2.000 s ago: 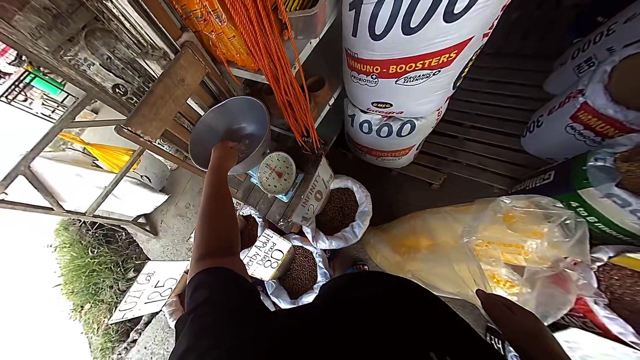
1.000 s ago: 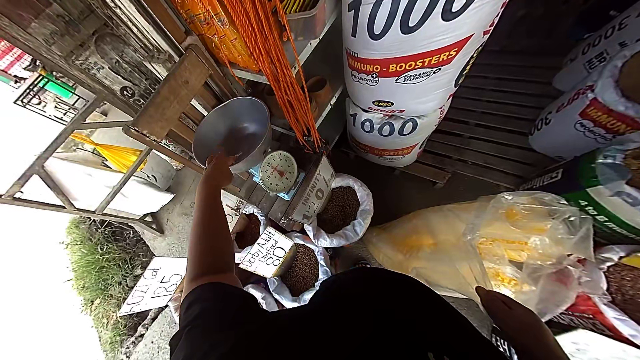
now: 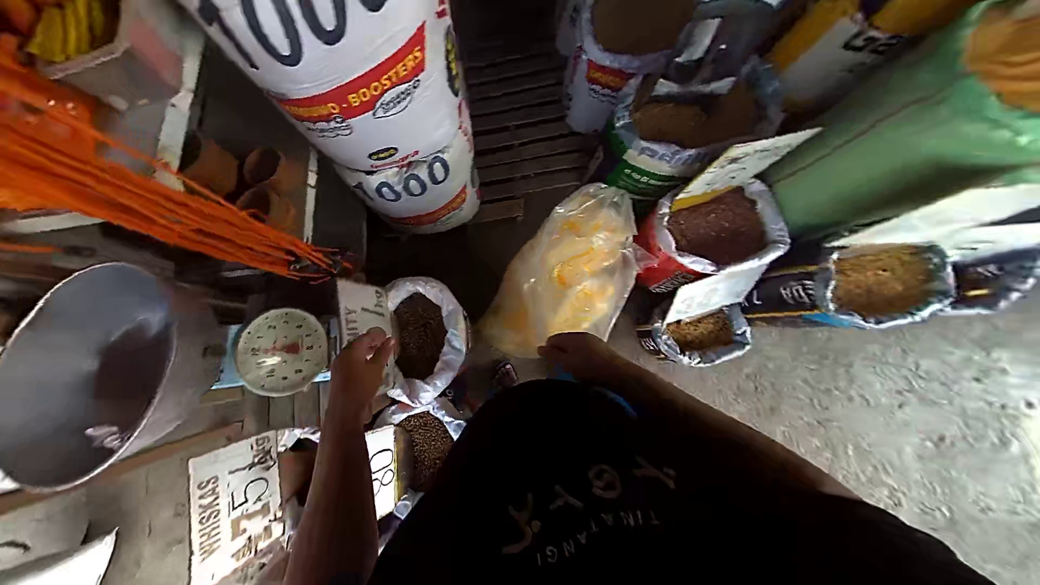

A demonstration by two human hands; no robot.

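Observation:
My left hand [image 3: 361, 366] is raised with bent fingers beside a handwritten card [image 3: 353, 313] and a white sack of brown pellets [image 3: 449, 341]; whether it holds anything is unclear. To its left stands a dial weighing scale [image 3: 281, 351] with a large metal pan [image 3: 89, 374]. My right hand [image 3: 573, 351] grips the near edge of a big clear plastic bag [image 3: 569, 268] with yellow-orange contents.
White printed sacks [image 3: 382, 106] are stacked ahead beside wooden slats [image 3: 520, 122]. Orange cords [image 3: 162, 195] hang at left. Open sacks of feed [image 3: 719, 227] and a green sack [image 3: 910, 122] line the right, above concrete floor [image 3: 894, 406].
My left hand has left the metal pan and moved right, past the scale. My right hand has come to the plastic bag's near edge. The view has swung rightward.

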